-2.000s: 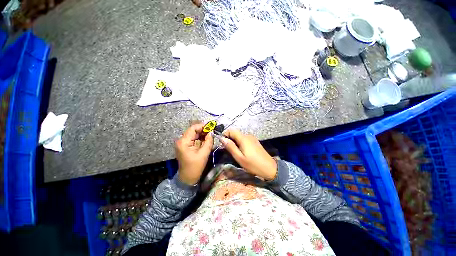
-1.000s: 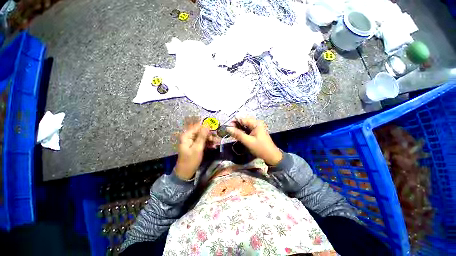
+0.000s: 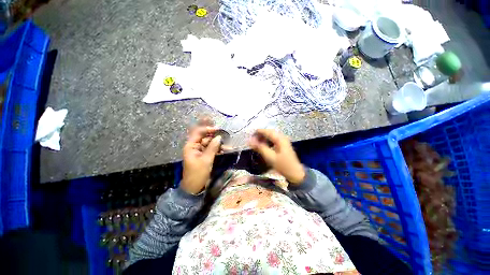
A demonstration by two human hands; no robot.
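Observation:
My left hand (image 3: 199,156) is at the bench's front edge above my lap. Its thumb and fingers pinch a small dark round piece (image 3: 221,134), blurred; whether it is a disc cannot be told. My right hand (image 3: 276,156) is a little to the right, apart from the left, with curled, blurred fingers; what it holds cannot be told. A thin pale cord (image 3: 238,156) hangs between the hands. A cord hank (image 3: 314,91) lies beyond them, partly under white sheets (image 3: 231,80). A yellow tag (image 3: 169,81) and a dark disc (image 3: 176,88) lie on the white sheet.
A blue crate (image 3: 395,161) with orange-brown pieces stands at right. Another blue crate (image 3: 21,129) stands at left. A crumpled wipe (image 3: 51,128) lies at the left bench edge. White cups (image 3: 409,98), a grey-white tub (image 3: 379,37) and a green round object (image 3: 448,63) are at the right.
My hands have moved apart, the right slightly rightward. The yellow tag seen between them earlier no longer shows there; a dark piece shows at my left fingertips.

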